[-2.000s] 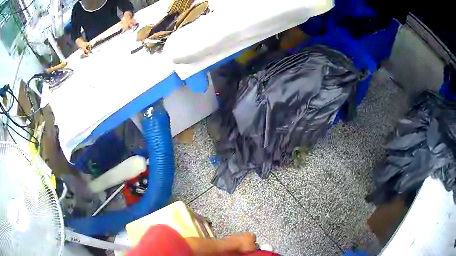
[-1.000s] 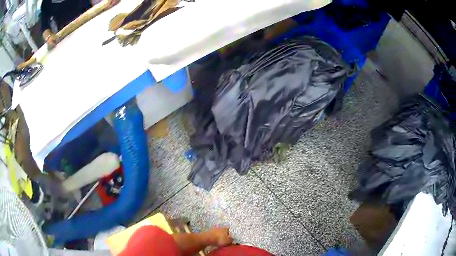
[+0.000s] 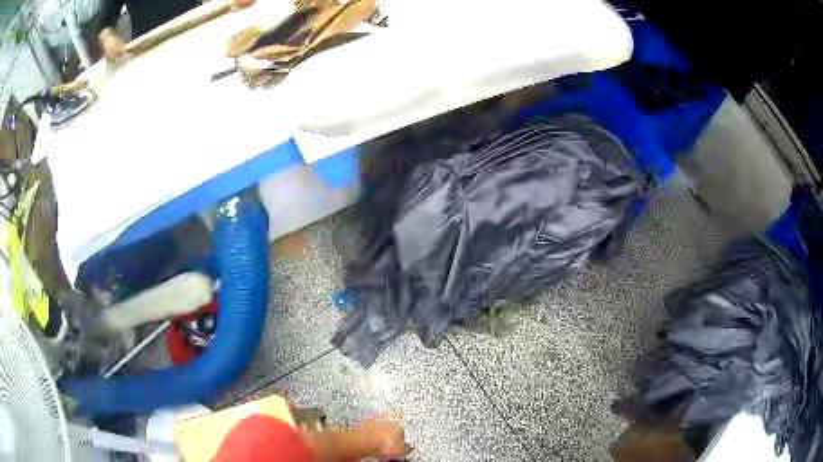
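Note:
A bare forearm from a red sleeve reaches right along the bottom edge; my left hand (image 3: 390, 439) is at its end, small, blurred and partly cut off. I cannot tell whether it holds anything. My right hand is out of the picture. A large crumpled pile of shiny dark grey garments (image 3: 514, 217) hangs down to the floor in front of me. A second dark grey garment pile (image 3: 731, 347) lies at the right, above the white pressing table cover (image 3: 747, 444).
The wooden stool (image 3: 203, 433) is beside the red sleeve. The neighbouring padded board (image 3: 478, 63) and brown pieces (image 3: 302, 41) are at the top, with an iron (image 3: 68, 108) and a person's hand. A blue duct (image 3: 242, 289) curves below; a fan (image 3: 25, 397) stands left.
The view has shifted. Against one second ago, the neighbouring table and garment piles sit lower in the picture, and less of the white cover shows at the bottom right. My left hand stays low.

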